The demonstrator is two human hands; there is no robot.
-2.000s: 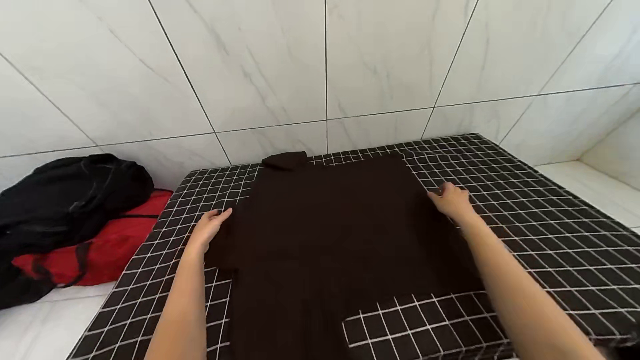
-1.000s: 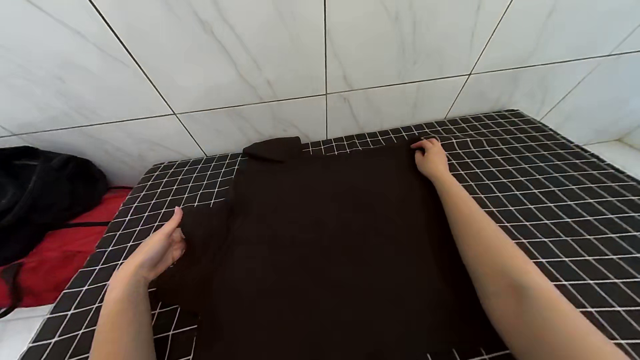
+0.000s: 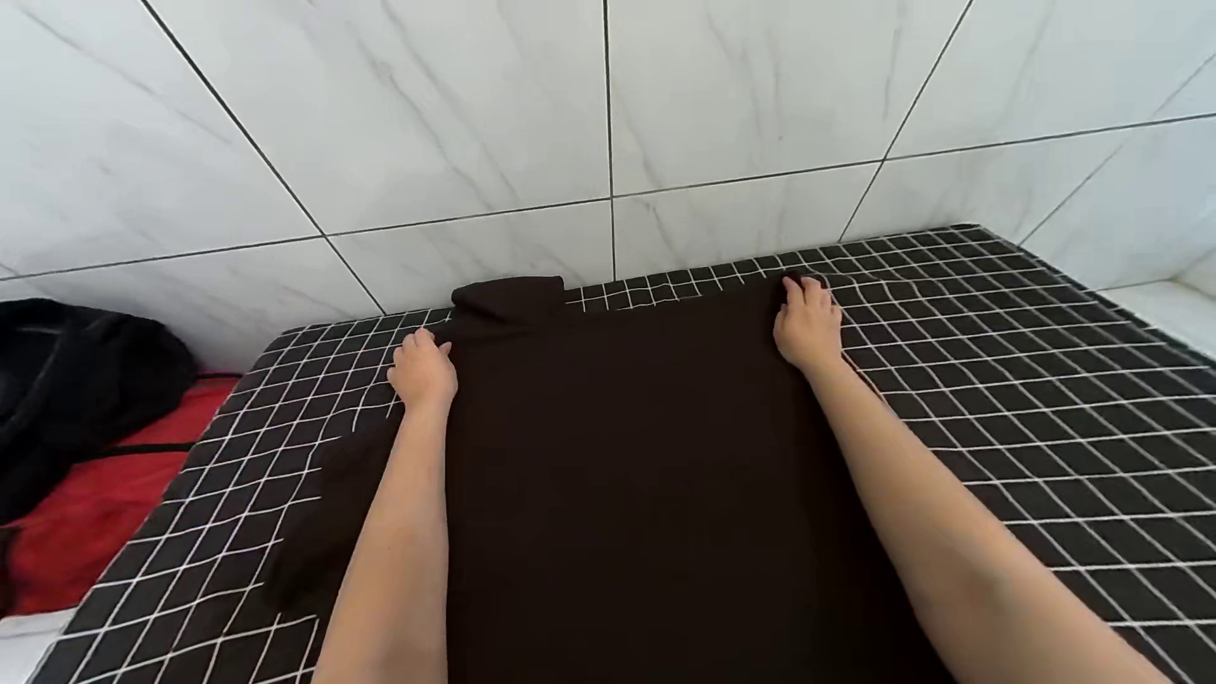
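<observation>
A dark brown cloth garment (image 3: 627, 475) lies spread over a black cloth with a white grid (image 3: 1026, 399). At its far left corner, beside a raised folded flap, my left hand (image 3: 423, 370) rests on the edge with fingers curled down. My right hand (image 3: 809, 321) has its fingers curled at the far right corner of the garment; whether either hand pinches the fabric is hard to tell. A darker piece of the garment sticks out to the left, partly under my left forearm.
Behind the grid-covered surface stands a white marbled tile wall (image 3: 475, 114). To the left, lower down, a black fabric item (image 3: 104, 380) lies on a red bag or cloth (image 3: 114, 503) with black straps. Pale floor shows at the far right.
My left hand has moved from beside the left part of the garment to its far left corner. My right hand went from the right edge to the far right corner and stayed there.
</observation>
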